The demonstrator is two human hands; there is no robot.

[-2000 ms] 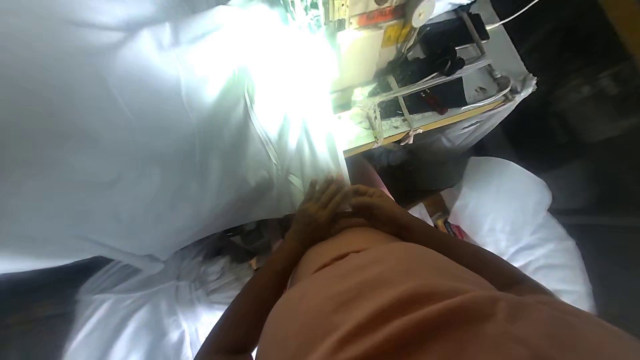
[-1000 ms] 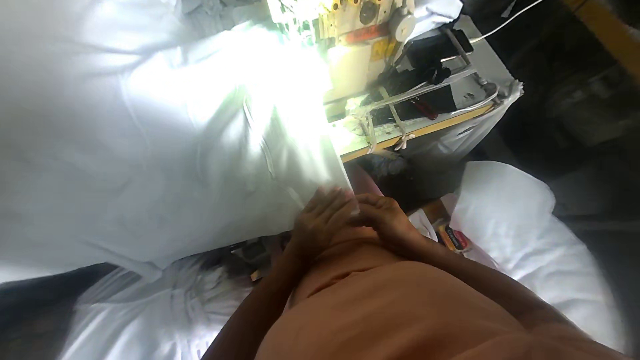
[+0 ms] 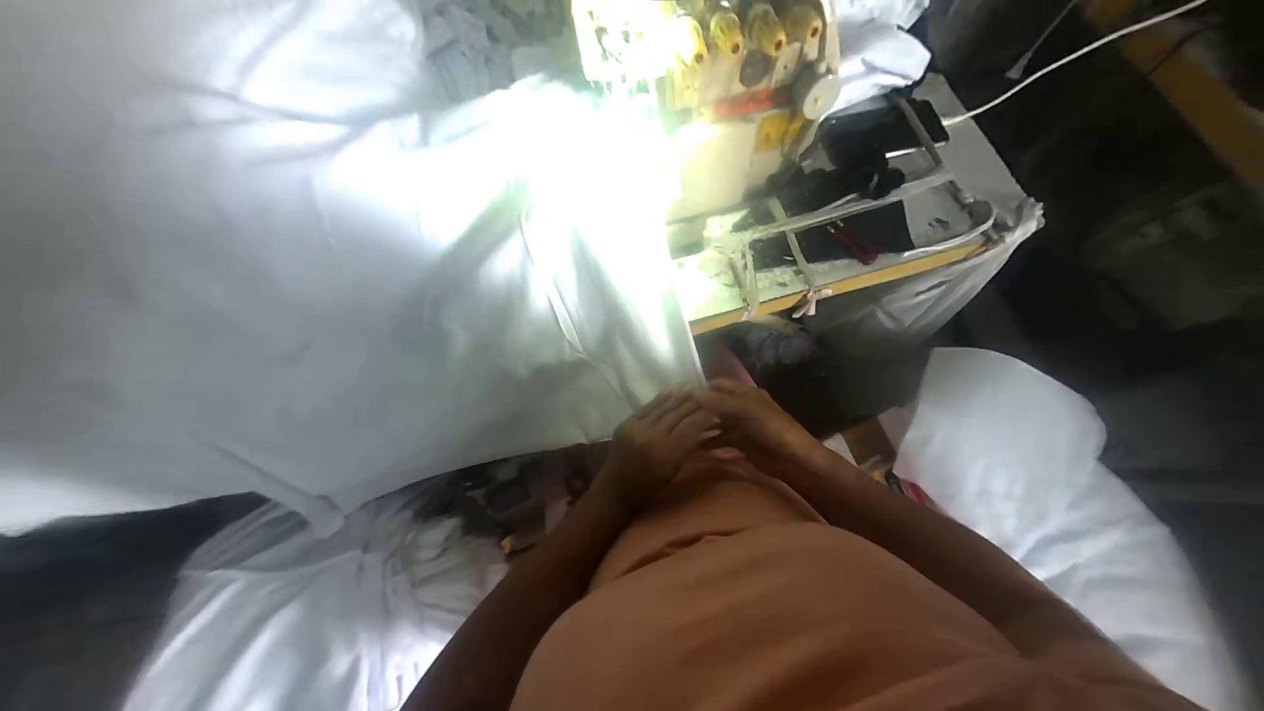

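Observation:
White fabric [image 3: 296, 296] spreads over the left of the view and runs up under an industrial sewing machine [image 3: 741, 109], whose lamp glares over the cloth. My left hand [image 3: 667, 434] rests at the near corner of this fabric, fingers bent, close against my front. Beside it, touching or nearly so, is my right hand [image 3: 750, 420], also with bent fingers. Whether either hand pinches the fabric edge is hidden by the fingers and blur.
A wire frame [image 3: 849, 212] tied with cloth strips stands on the machine table [image 3: 889, 272], near a red-handled tool [image 3: 851, 242]. White cloth bundles lie at lower left [image 3: 296, 612] and right [image 3: 1037, 474]. A white cable [image 3: 1076, 54] runs off at upper right.
Both hands stay near the fabric's corner, with small shifts of the fingers. The view has shifted slightly.

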